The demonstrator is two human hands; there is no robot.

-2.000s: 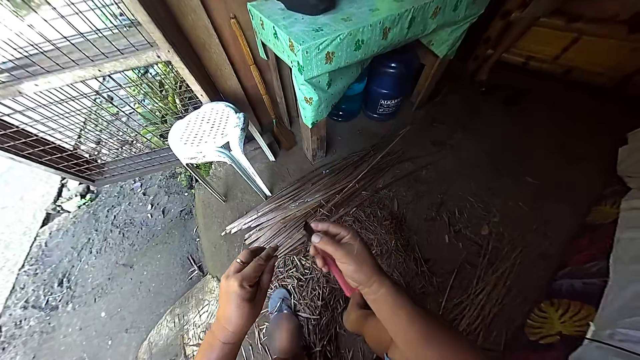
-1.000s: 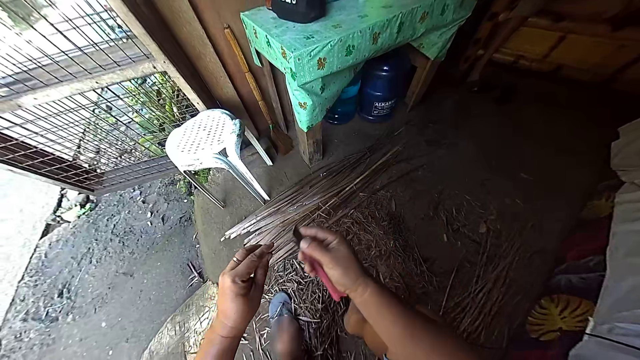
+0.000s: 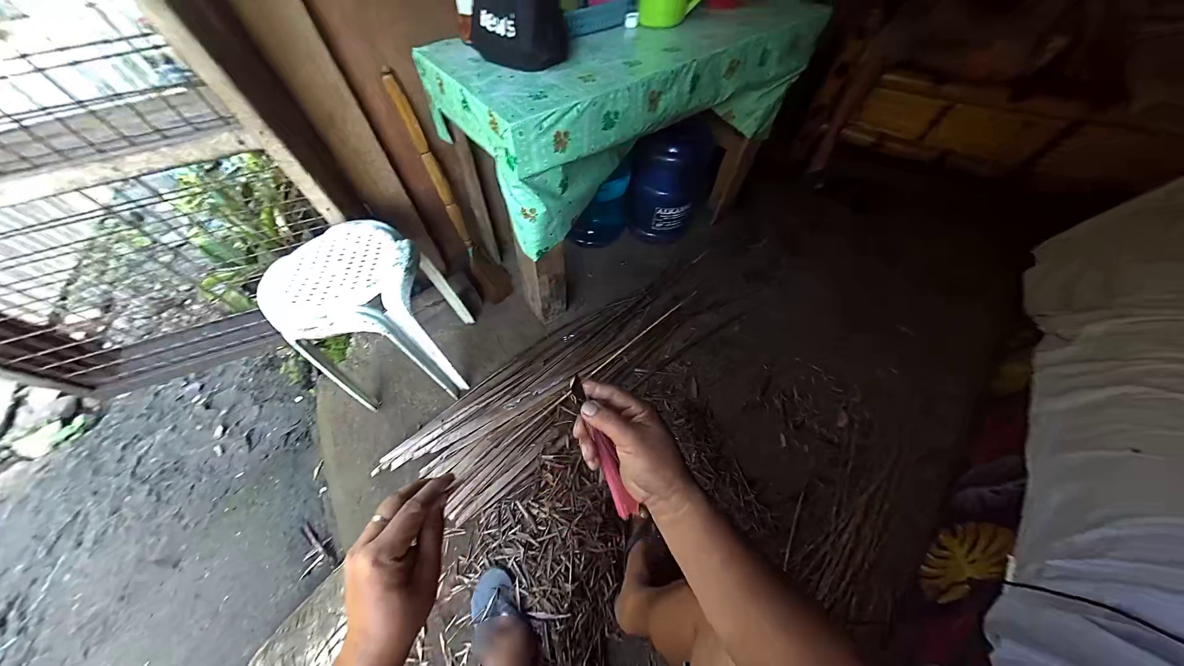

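My right hand (image 3: 629,444) is closed around a red-handled knife (image 3: 612,467), its short dark blade pointing up past the fingers over a pile of long dried stalks (image 3: 518,393). The stalks lie on the floor, their pale ends toward my left hand. My left hand (image 3: 398,555), with a ring on one finger, has its thumb and fingertips together near those ends; whether a thin stalk is between them cannot be told. Short cut pieces of stalk (image 3: 564,546) are heaped on the floor below, between my feet.
A white plastic stool (image 3: 342,277) stands beyond the stalks at the left, near a wire-mesh gate (image 3: 120,194). A table with a green cloth (image 3: 573,120) stands ahead, blue water jugs (image 3: 666,185) under it. A broom (image 3: 444,194) leans on the wall. Pale fabric (image 3: 1101,407) lies at right.
The right hand with the knife has moved away from the left hand, up and to the right, since one second ago. The left hand stays near the stalk ends.
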